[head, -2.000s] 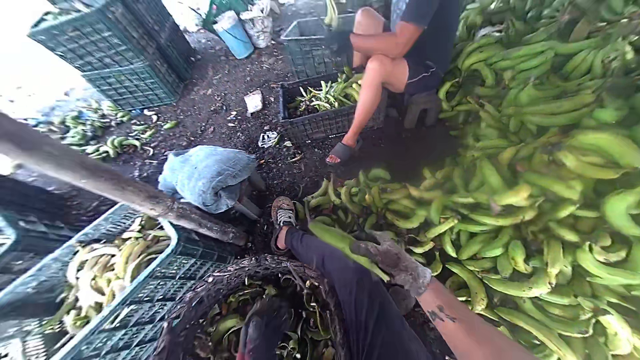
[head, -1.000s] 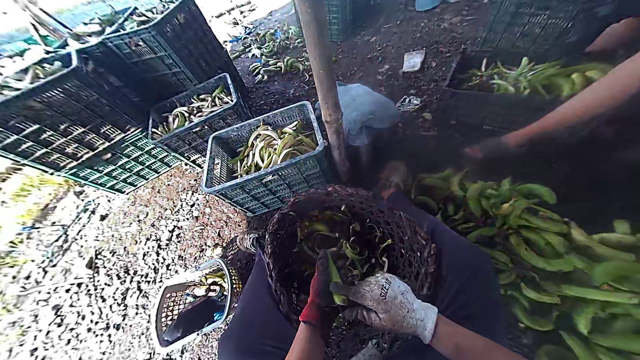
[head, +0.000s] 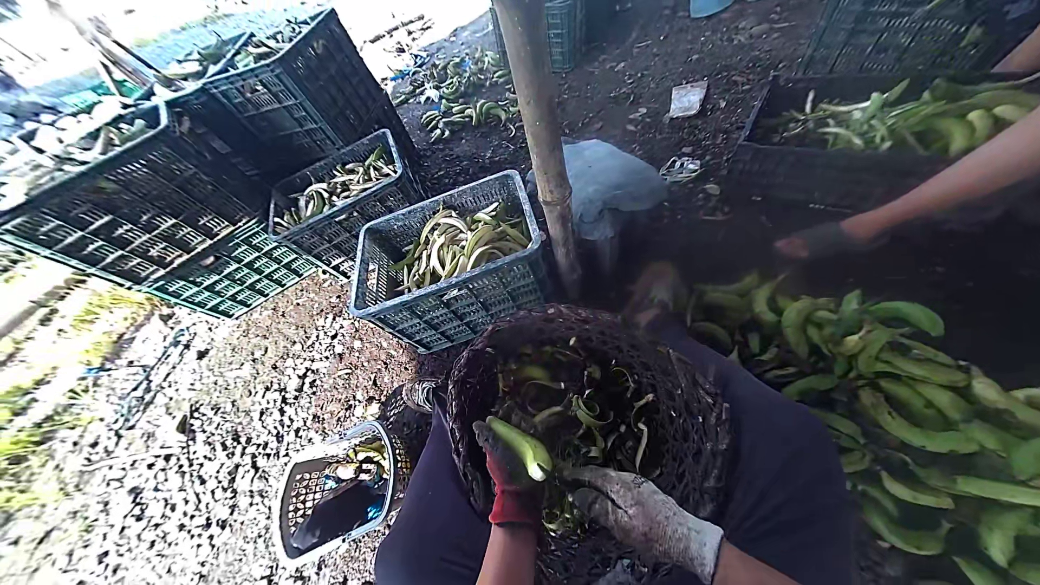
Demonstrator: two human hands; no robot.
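My left hand (head: 512,479), in a dark glove with a red cuff, grips a green plantain or banana (head: 522,445) with a pale cut end. Close to its right side is my right hand (head: 630,512) in a dirty white glove, its fingers near the fruit; whether it holds a small tool cannot be made out. Both hands are above a dark woven basket (head: 707,414) between my knees. Strips of green peel (head: 589,410) lie inside the basket.
A crate of peeled fruit (head: 455,301) stands ahead beside a bamboo post (head: 546,122). More crates are stacked at left. A small white basket (head: 292,520) sits low left. Green bananas (head: 918,422) are heaped at right, where another person's arm (head: 951,187) reaches in.
Two seconds ago only my right hand showed plainly, with a green fruit, beside the heap. Now both hands are over the basket. The view has swung left.
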